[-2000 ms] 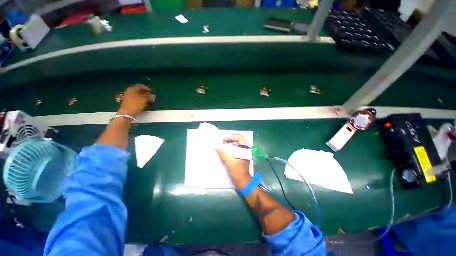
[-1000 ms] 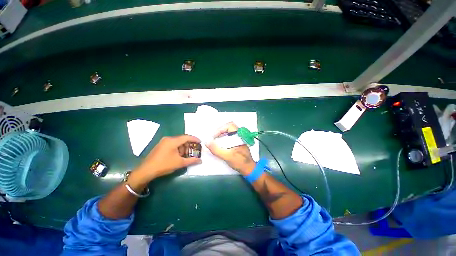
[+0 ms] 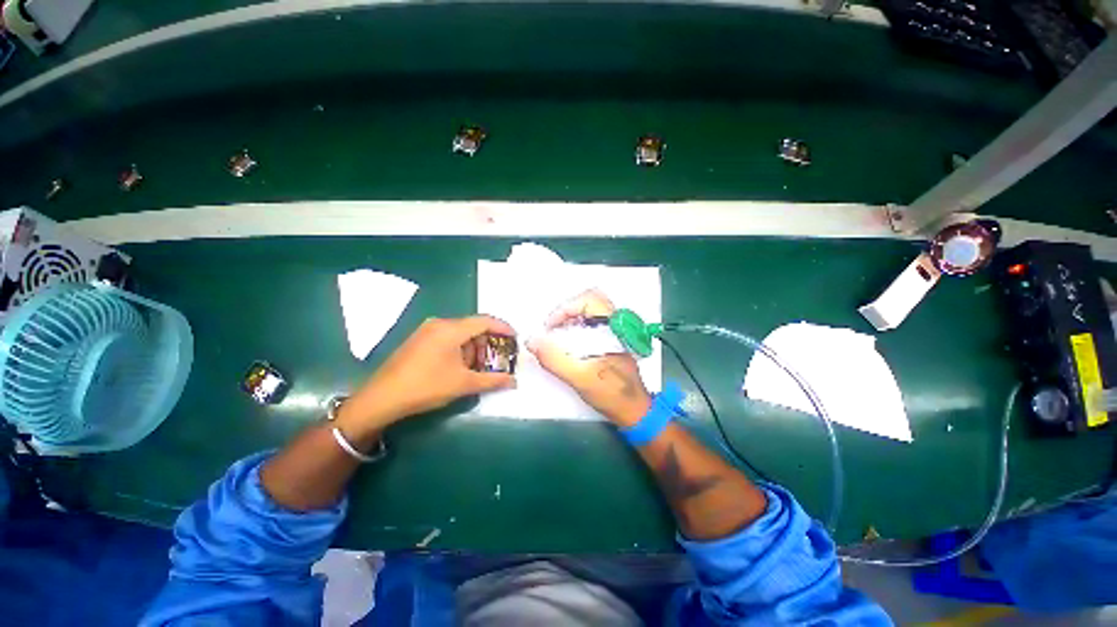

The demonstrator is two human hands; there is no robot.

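Observation:
My left hand (image 3: 432, 367) holds a small dark module with copper and silver glints (image 3: 497, 354) between thumb and fingers, over the left part of a white paper sheet (image 3: 496, 284). My right hand (image 3: 597, 367) holds a white dispensing pen with a green end (image 3: 633, 332) like a pencil, its tip side pointing left toward the module. The tip is too small to see, so contact cannot be told. A clear air hose (image 3: 802, 382) and a thin black cable (image 3: 695, 390) run right from the green end.
Another module (image 3: 262, 381) lies left, near a light blue basket (image 3: 86, 367). Several modules lie along the belt (image 3: 557, 147) beyond the white rail (image 3: 539, 219). Cut paper pieces (image 3: 374, 309) flank the sheet. A white-handled round-headed device (image 3: 900, 292) and black controller (image 3: 1044, 331) stand right.
My left hand has come back from the belt to the sheet and now holds a module. The pen has stayed over the sheet in my right hand. The view has shifted.

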